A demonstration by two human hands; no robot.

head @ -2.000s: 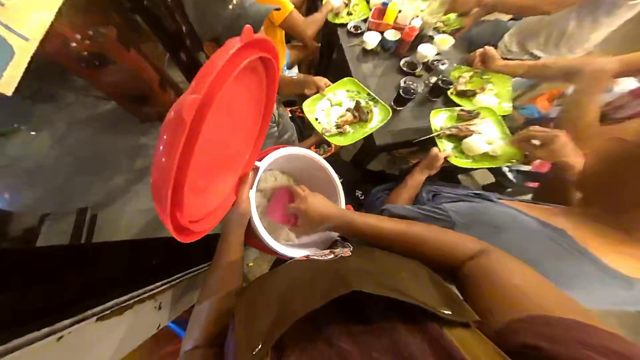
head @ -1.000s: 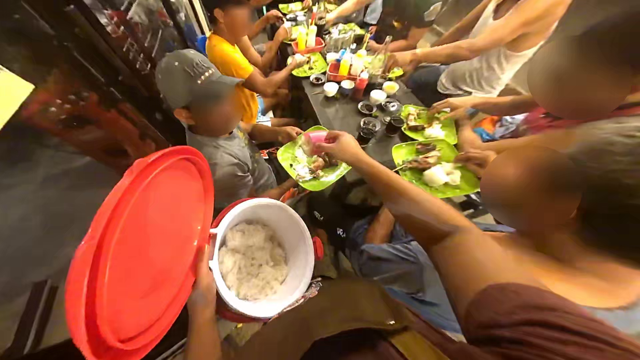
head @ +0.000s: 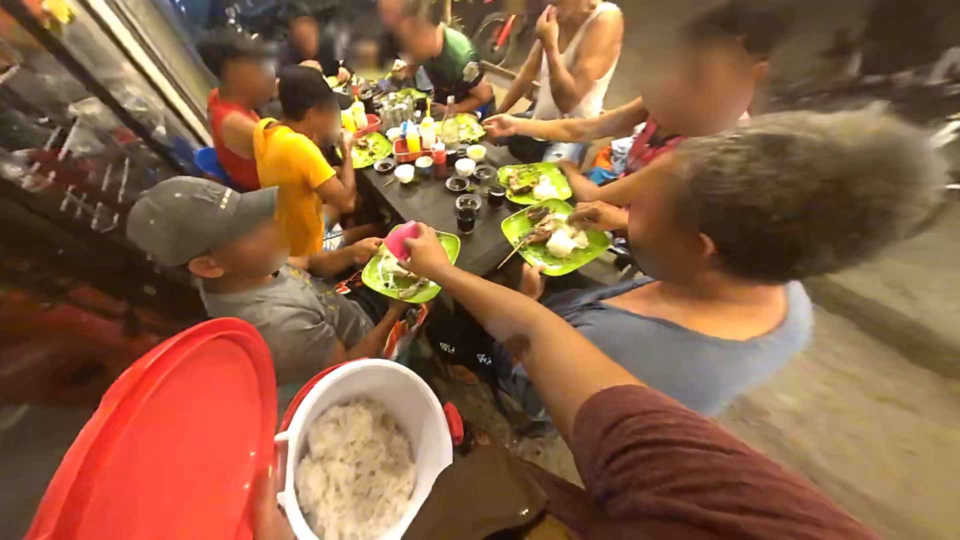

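Note:
My right hand (head: 426, 253) grips a pink plastic scoop (head: 402, 240) over a green plate (head: 444, 289) with food, which a seated person in a grey cap holds. Low in the view, cooked white rice (head: 356, 469) lies in a white-lined cooler bucket (head: 439, 427). Its red lid (head: 176, 442) stands tilted at the left. My left hand (head: 270, 506) is at the bucket's left side, between lid and bucket; its fingers are mostly hidden, so its grip cannot be told.
A dark table (head: 420, 201) runs away ahead, with people seated along both sides. On it stand a glass of dark drink (head: 466, 214), small bowls and a red basket of sauce bottles (head: 409, 154). At its right edge are green plates of food (head: 556, 236), near a person in a grey-blue shirt (head: 682, 345).
My right hand with the pink scoop was inside the bucket two seconds ago, then moved out over the green plate, where it remains. The view has tilted up towards the table.

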